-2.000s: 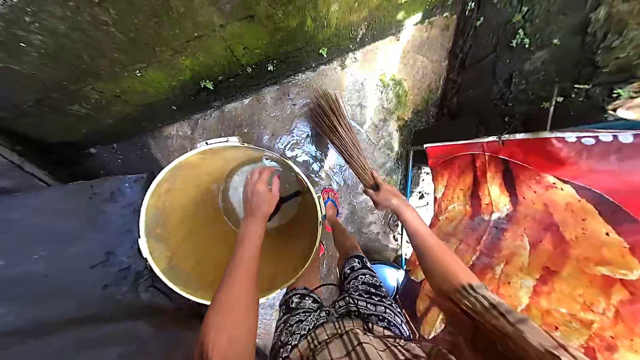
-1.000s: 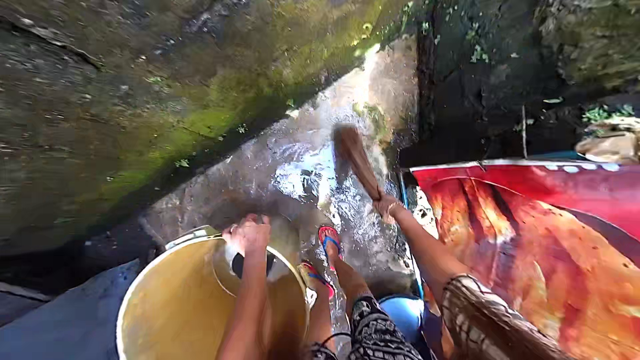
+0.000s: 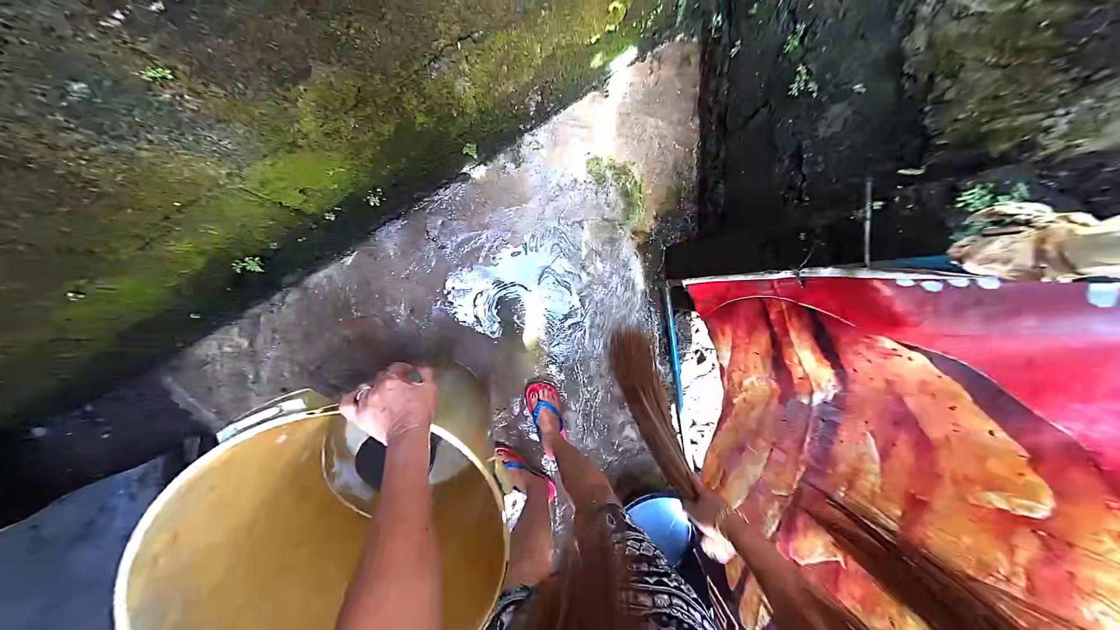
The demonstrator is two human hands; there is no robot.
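My left hand [image 3: 392,404] is closed on the rim of a translucent round dipper [image 3: 343,477], which it holds over the near rim area of a large yellowish bucket [image 3: 166,490]. The dipper appears tilted toward the floor. Cloudy water fills much of the bucket. My right hand [image 3: 707,507] grips a stick broom [image 3: 647,394], its bristle end pointing up and left above the wet concrete floor [image 3: 560,289]. The broom's rear part runs back along my right forearm.
A mossy wall [image 3: 289,166] slopes along the upper left. To the right lies a red and orange printed tarpaulin [image 3: 875,437]. A blue container [image 3: 663,525] is beside my legs. My feet, in flip-flops [image 3: 542,395], stand on the wet floor.
My left hand and the dipper have moved from inside the bucket to its rim, and rippling water now covers more floor. The broom has come back toward my body.
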